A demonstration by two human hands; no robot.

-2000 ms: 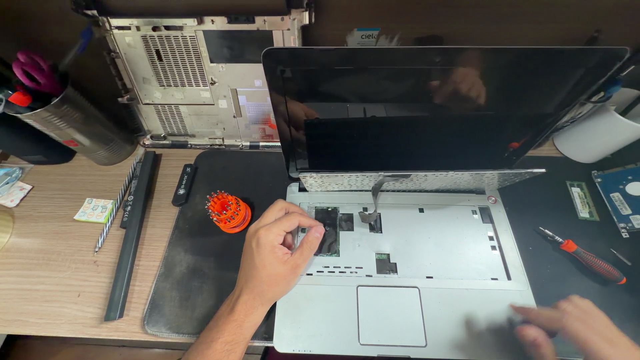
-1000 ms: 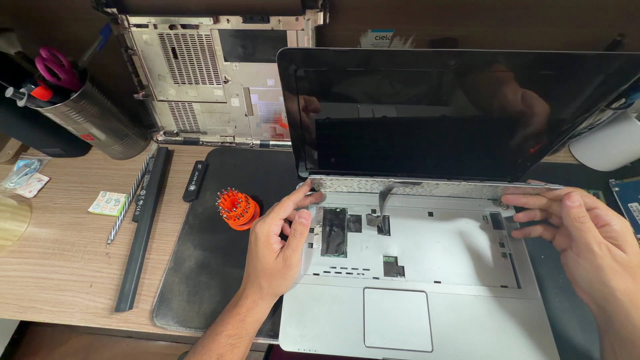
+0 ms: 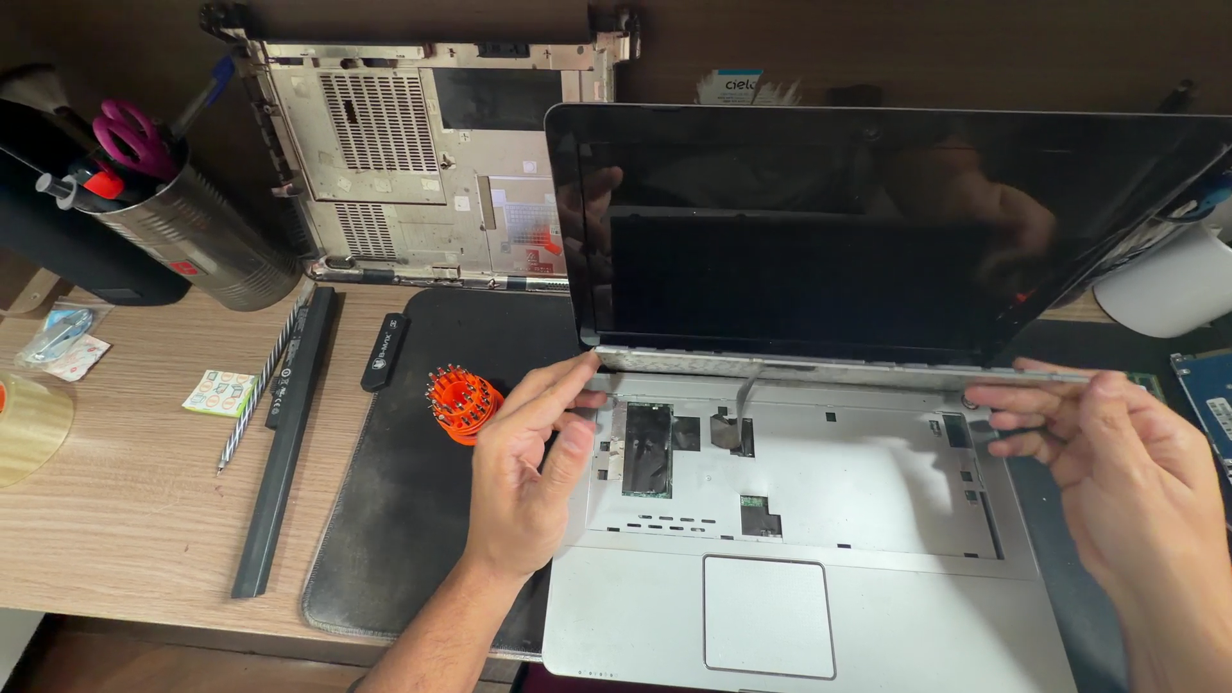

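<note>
A silver laptop base (image 3: pixel 895 462) lies on the mat with its keyboard bay exposed and its dark screen (image 3: pixel 799 260) raised. The detached keyboard (image 3: pixel 828 374) stands tilted up along the hinge side, its metal back facing me, with a ribbon cable (image 3: pixel 747 399) running from it to the base. My left hand (image 3: pixel 539 457) touches the keyboard's left end with its fingertips, its palm over the base's left edge. At the right end, my right hand (image 3: pixel 1116 443) has its thumb and fingers around the keyboard's edge.
An orange holder of screwdriver bits (image 3: pixel 462 404) stands left of the laptop. Further left lie a laptop battery (image 3: pixel 284 462), a striped pencil (image 3: pixel 262 385) and a tape roll (image 3: pixel 29 428). A bottom cover (image 3: pixel 385 183) leans behind, beside a metal pen cup (image 3: pixel 207 236).
My right hand has moved up from the lower right palm rest to the keyboard's right end. My left hand has moved up to its left end.
</note>
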